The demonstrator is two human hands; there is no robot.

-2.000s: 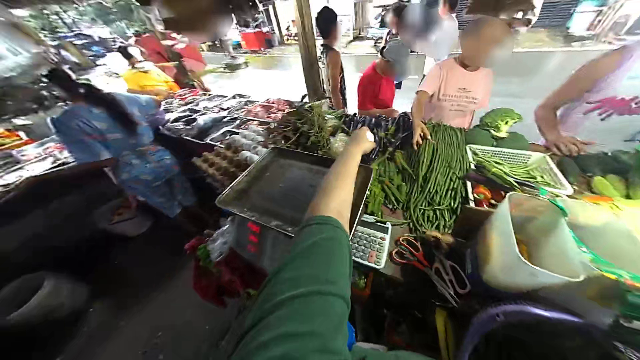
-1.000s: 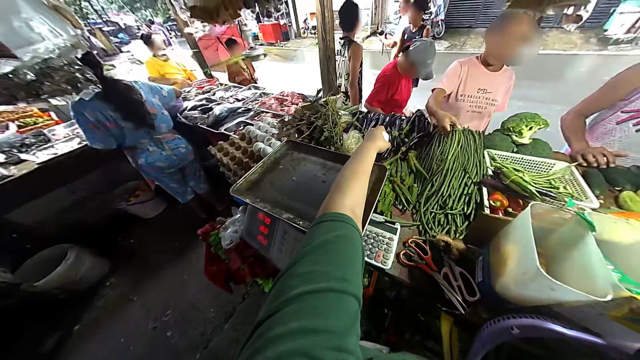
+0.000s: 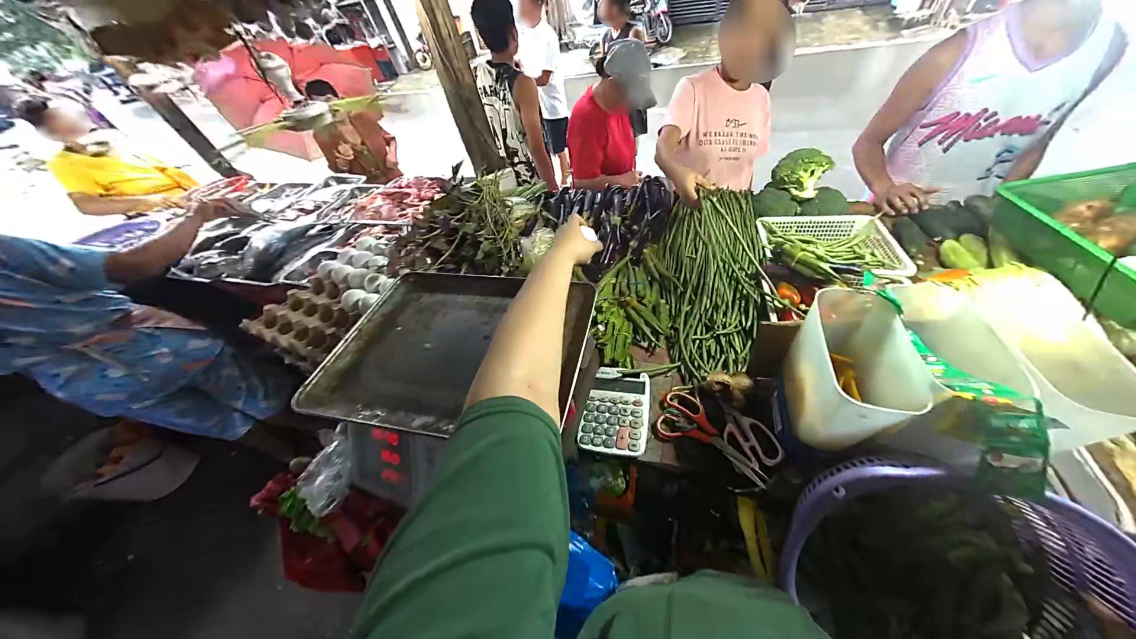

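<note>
My left hand (image 3: 579, 241), at the end of a bare forearm and green sleeve, reaches out over the produce. Its fingers are closed around a small white object (image 3: 588, 233), too small to identify. Purple eggplants (image 3: 635, 209) lie just beyond and beside the hand. Green peppers or okra (image 3: 626, 311) are nearer me, and a pile of long string beans (image 3: 714, 275) is to the right, with a person in a pink shirt touching its top. Below the forearm is the metal tray (image 3: 426, 346) of a digital scale (image 3: 388, 461). My right hand is not seen.
A calculator (image 3: 615, 413), orange-handled scissors (image 3: 692, 417) and grey-handled scissors (image 3: 753, 444) lie right of the tray. Eggs (image 3: 359, 280) and cartons (image 3: 306, 319) are left. Plastic containers (image 3: 852, 364) and a purple basket (image 3: 825, 484) stand right. Several people surround the stall.
The view has shifted closer over the stall. My left hand stays stretched out with the white object. The person in blue at left now reaches an arm over the fish.
</note>
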